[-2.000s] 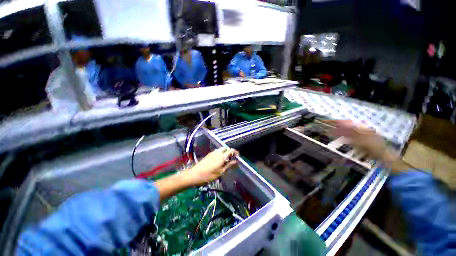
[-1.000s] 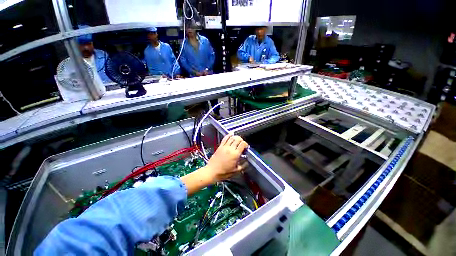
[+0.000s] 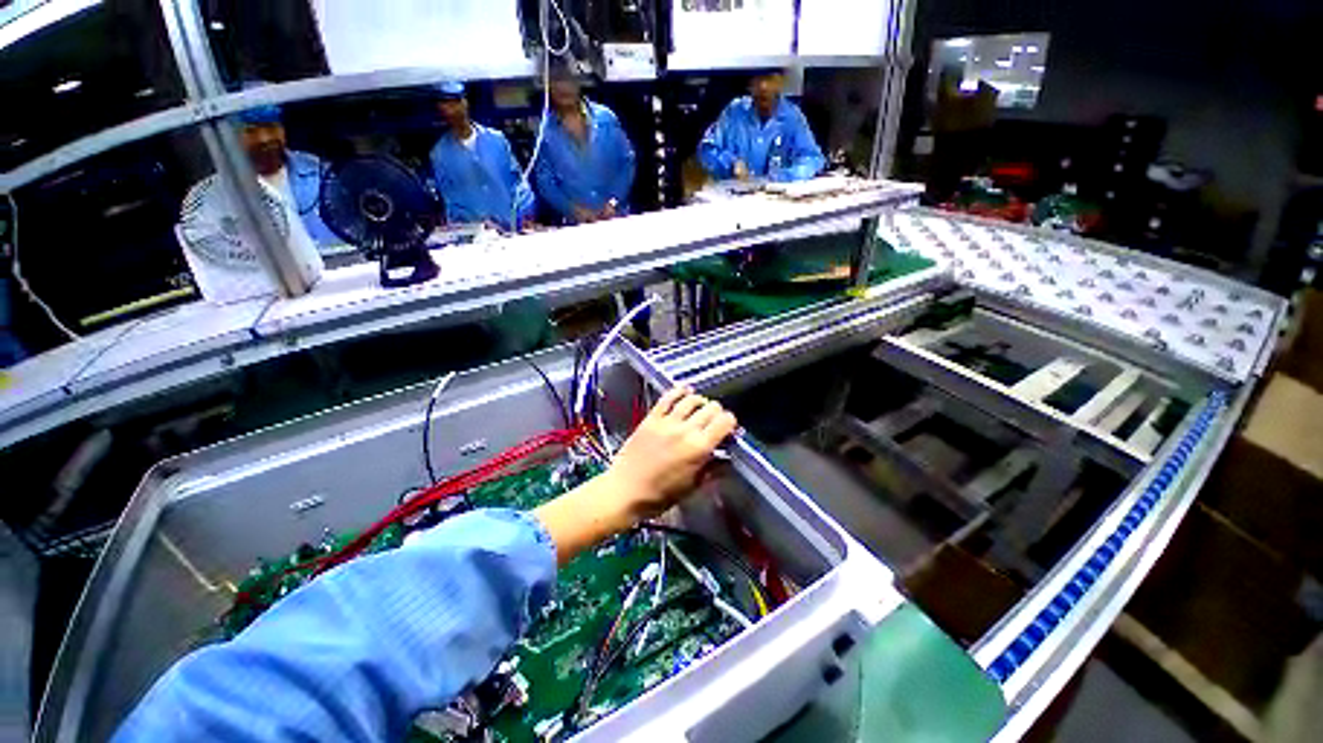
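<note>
My left hand (image 3: 675, 453) rests over the top edge of the end wall of the large light-grey enclosure (image 3: 327, 486) and grips it, fingers on top. My right hand is not in view. A green circuit board (image 3: 580, 581) covers the enclosure floor, partly hidden by my left sleeve. Red wires (image 3: 479, 468) run along the far side of the board. A white cable (image 3: 592, 375) loops up by the far corner. Thin black cables (image 3: 431, 428) stand at the back wall. Loose wires (image 3: 656, 573) lie below my hand, inside the end wall.
A conveyor frame with blue rollers (image 3: 1110, 559) runs on the right, with a ball transfer table (image 3: 1088, 290) behind. A raised white shelf (image 3: 580, 247) crosses behind the enclosure, holding a black fan (image 3: 380, 211) and a white fan. Several people in blue stand beyond. Cardboard cartons (image 3: 1284, 436) are at right.
My right hand, blurred over the conveyor two seconds ago, has left the picture. My left hand has stayed on the end wall. The camera view has shifted slightly.
</note>
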